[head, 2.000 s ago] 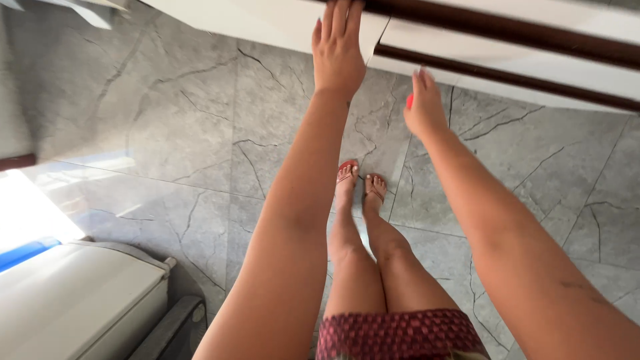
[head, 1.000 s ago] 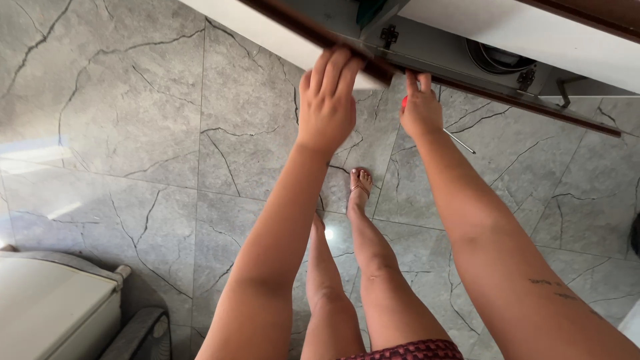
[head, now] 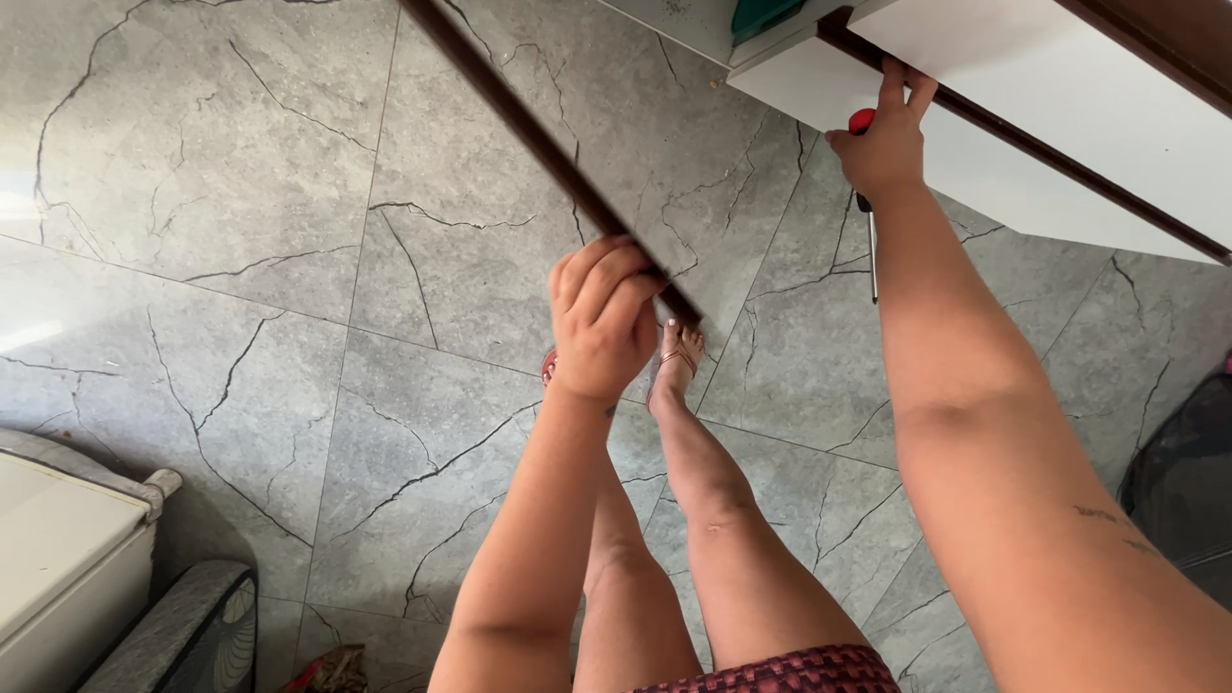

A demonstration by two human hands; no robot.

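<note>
My left hand (head: 604, 313) grips the end of the dark brown top edge of a cabinet door (head: 549, 154), which is swung wide out over the floor. My right hand (head: 884, 140) has its fingertips on the dark edge strip of a white cabinet door (head: 1068, 171) at the upper right. A screwdriver (head: 861, 121) with a red and black handle is held in the same hand, its metal shaft pointing down beside the forearm. Part of the cabinet's inside, with a green item (head: 760, 17), shows at the top.
Grey marble-look floor tiles (head: 260, 192) lie below, with my feet in sandals on them. A white appliance or chest (head: 67, 529) and a grey fan-like object (head: 183, 626) stand at the lower left. A dark rounded object (head: 1189, 472) is at the right edge.
My left hand has swung its door outward, away from the cabinet. The right-hand door, tilted open a second ago with its hinges showing, now appears pushed back toward the cabinet.
</note>
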